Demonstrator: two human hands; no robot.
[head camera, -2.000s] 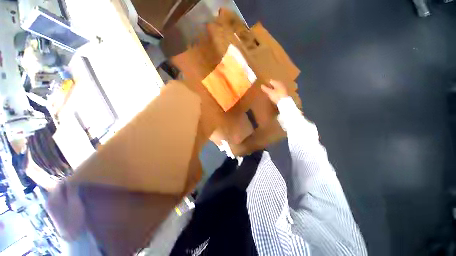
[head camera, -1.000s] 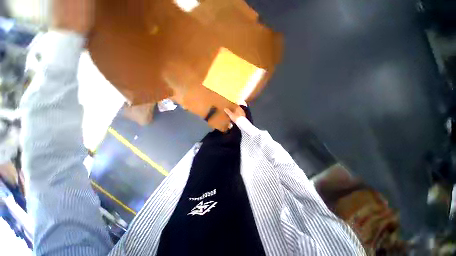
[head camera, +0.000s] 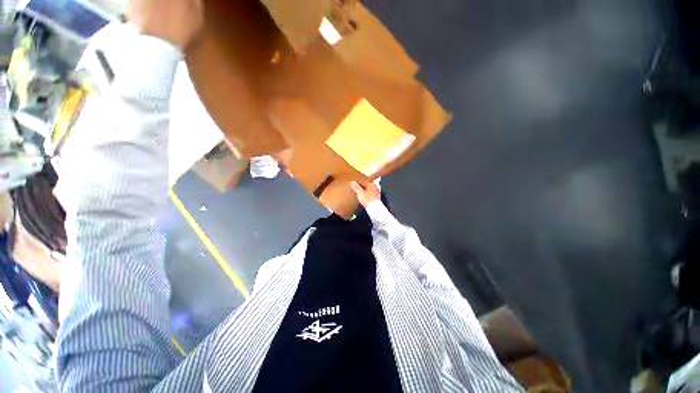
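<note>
Large brown cut panels (head camera: 307, 100) hang in front of me in layers. A yellow piece with a white edge (head camera: 370, 138) lies on them, and a dark mark shows near their lower tip. My left hand (head camera: 165, 19), blurred at the top left, holds the panels' left edge; its fingertips cannot be made out. My right hand (head camera: 367, 192) is small in view and pinches the panels' lower edge below the yellow piece, with some fingers hidden. A small white tag (head camera: 330, 31) shows near the top.
A white table part (head camera: 190, 127) is behind the panels on the left. Another person's dark hair (head camera: 38, 207) shows at the far left. A dark floor with a yellow line (head camera: 211, 249) lies below. Brown items (head camera: 529, 357) are at the lower right.
My left hand has swung from the lower left to the top left with its brown panel. My right hand has moved from the panels' right side to their lower edge. The machine table has mostly left view.
</note>
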